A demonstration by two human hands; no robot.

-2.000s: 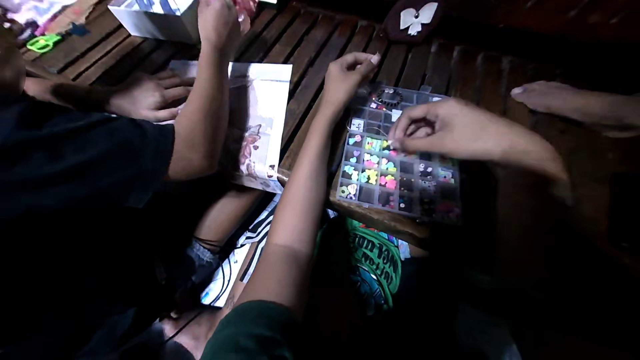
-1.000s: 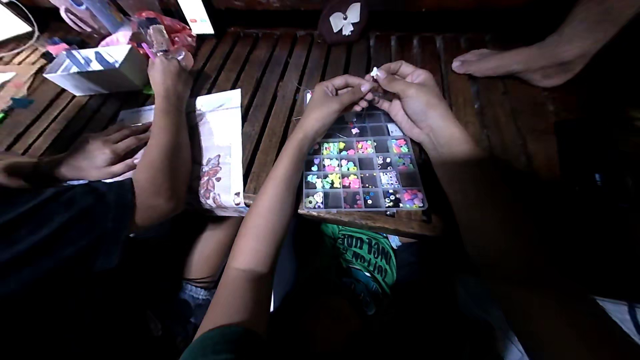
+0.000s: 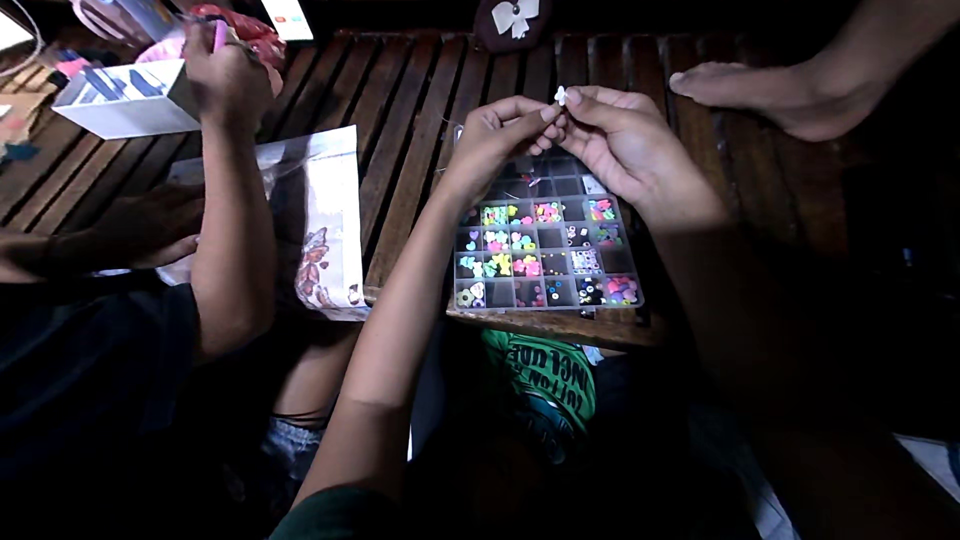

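My left hand point(image 3: 499, 139) and my right hand point(image 3: 626, 142) meet above the far part of a clear plastic compartment box point(image 3: 551, 238). Between the thumb and finger of my right hand is a small white bead point(image 3: 560, 95). The fingertips of my left hand pinch close beside it, and a thin clear string point(image 3: 444, 118) shows left of that hand; whether it passes through the bead cannot be told. Colourful beads point(image 3: 525, 265) in flower and other shapes fill many compartments. My hands hide part of the box's far rows.
The box lies on a slatted wooden bench point(image 3: 409, 97). At left, another person's hand point(image 3: 225, 79) is by a white box point(image 3: 124, 105), above a printed sheet point(image 3: 337, 217). A person's foot point(image 3: 750, 94) rests at right. A dark round item with a white bow point(image 3: 514, 19) lies beyond.
Two seconds ago my right hand was over the compartments, apart from my left; now both hands are together at the white bead. The other person's hand has moved to the white box. The view has shifted.
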